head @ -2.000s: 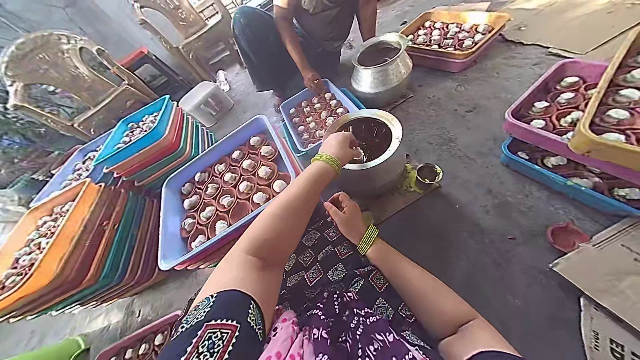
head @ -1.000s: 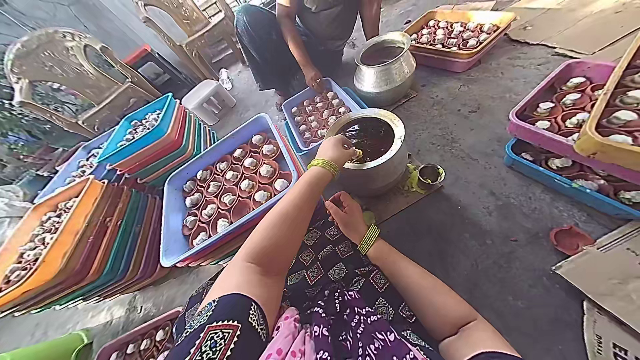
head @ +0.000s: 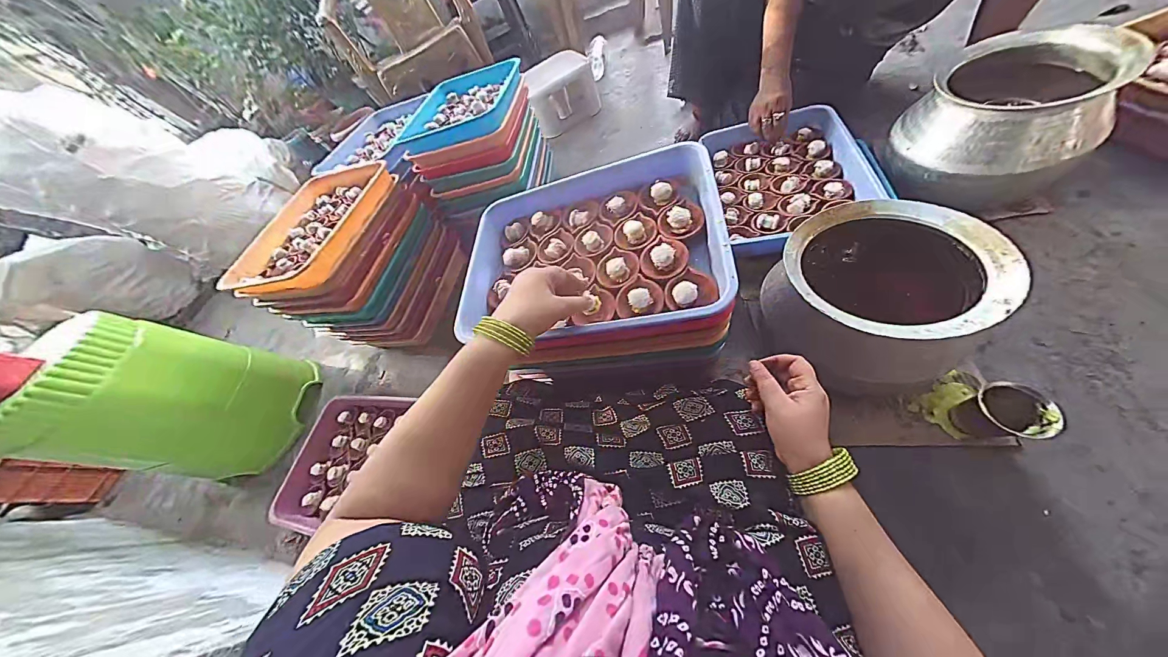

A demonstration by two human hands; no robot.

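My left hand point(head: 540, 299) is over the near left part of a blue plastic tray point(head: 721, 265), its fingertips pinched at a small clay cup with a yellowish bit by them; what they hold is too small to tell. Clay cups topped with white lumps point(head: 616, 268) fill much of this tray, which tops a stack. My right hand point(head: 792, 406) is curled above my lap, right of the stack, and whether it holds anything is hidden. Just beyond it stands a metal pot point(head: 1013, 265) of dark liquid, with a small cup of dark liquid point(head: 1013, 408) at its right foot.
Another person's hand point(head: 771, 108) reaches into a second blue tray point(head: 871, 169) of cups. A second metal pot point(head: 985, 146) stands at the back right. Stacked trays point(head: 365, 196), a green plastic container point(head: 173, 397) and a pink tray point(head: 287, 484) are at the left.
My left hand has moved left from the pot of dark liquid to the cups in the blue tray. My right hand stays low near the pot. The view has turned left.
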